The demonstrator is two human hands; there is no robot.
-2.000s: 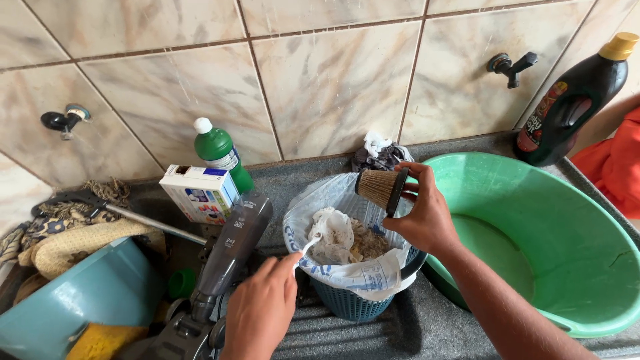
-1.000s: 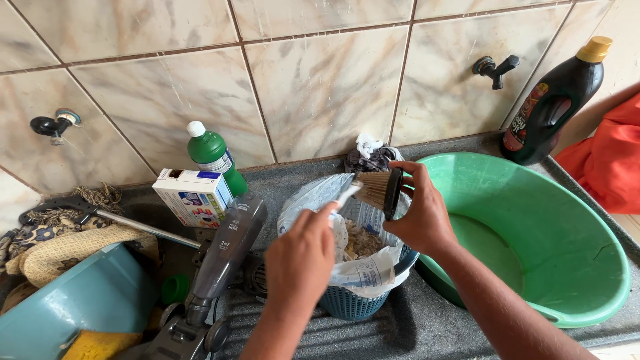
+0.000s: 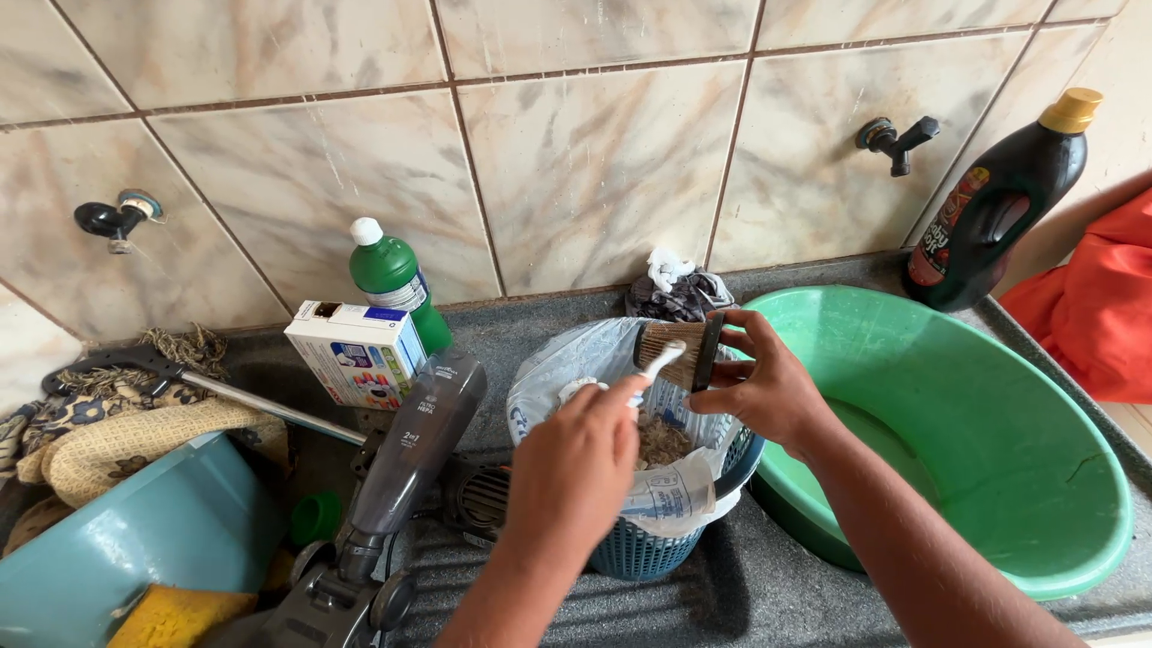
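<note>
My right hand grips a pleated vacuum cleaner filter by its black rim, tilted on its side. In my left hand is a white toothbrush, its head against the filter's pleats. Both are above a blue perforated plastic basket lined with a white plastic bag. Greyish-brown dust and debris lie inside the bag. To the left leans an upright vacuum cleaner with a dark transparent body.
A large green basin stands at right, near a dark bottle. Behind are a green bottle, a small box and crumpled cloth. A blue-grey tub sits at left. Two taps project from the tiled wall.
My left hand has moved up and right from the bag's edge, bringing the toothbrush to the filter. My right hand still holds the filter, now turned more on its side.
</note>
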